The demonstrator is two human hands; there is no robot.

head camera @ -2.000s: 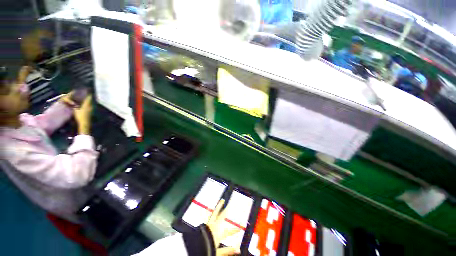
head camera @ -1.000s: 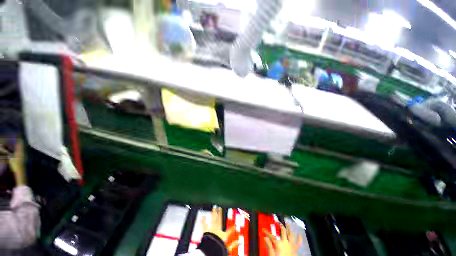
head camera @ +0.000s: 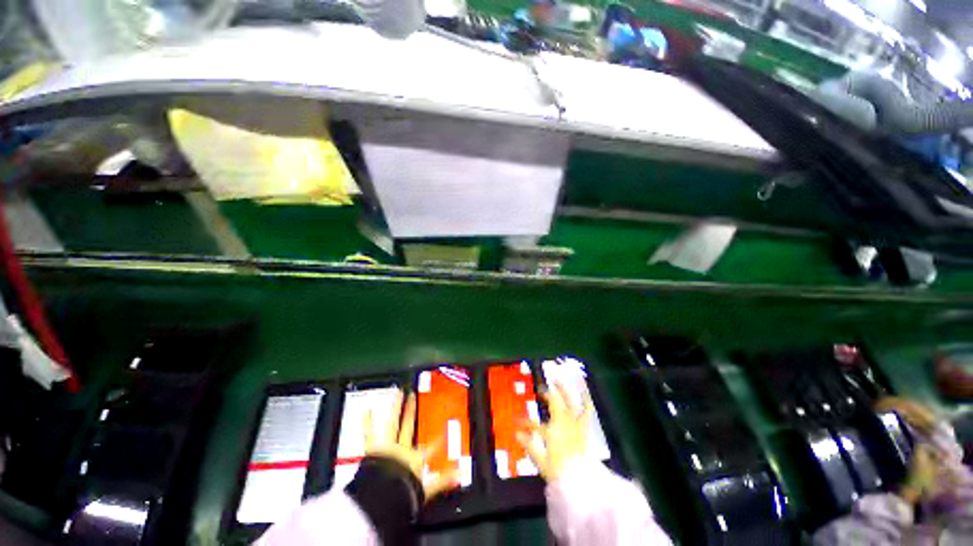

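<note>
A black phone tray (head camera: 480, 497) lies in front of me with several smartphones side by side. The leftmost phone (head camera: 280, 453) and the one beside it (head camera: 352, 432) show white screens with a red line. Two middle phones (head camera: 443, 411) show orange-red screens with white blocks; the second of them (head camera: 512, 411) is right of the first. The rightmost phone (head camera: 581, 400) is whitish. My left hand (head camera: 403, 443), with a black wristband (head camera: 386, 493), is spread over the second and third phones. My right hand (head camera: 560, 432) is spread over the fourth and fifth. Neither hand grips anything.
Dark trays stand lengthwise at left (head camera: 133, 437) and right (head camera: 704, 437), with another farther right (head camera: 827, 416). Another person's hands (head camera: 923, 453) are at the far right. A white sheet (head camera: 464, 181) and yellow paper (head camera: 267, 160) hang above the metal rail (head camera: 320, 269). Loose paper (head camera: 696, 245) lies behind.
The view has swung right, so the neighbour at left has left the picture and trays and hands at right now show. My right hand has come into view over the tray.
</note>
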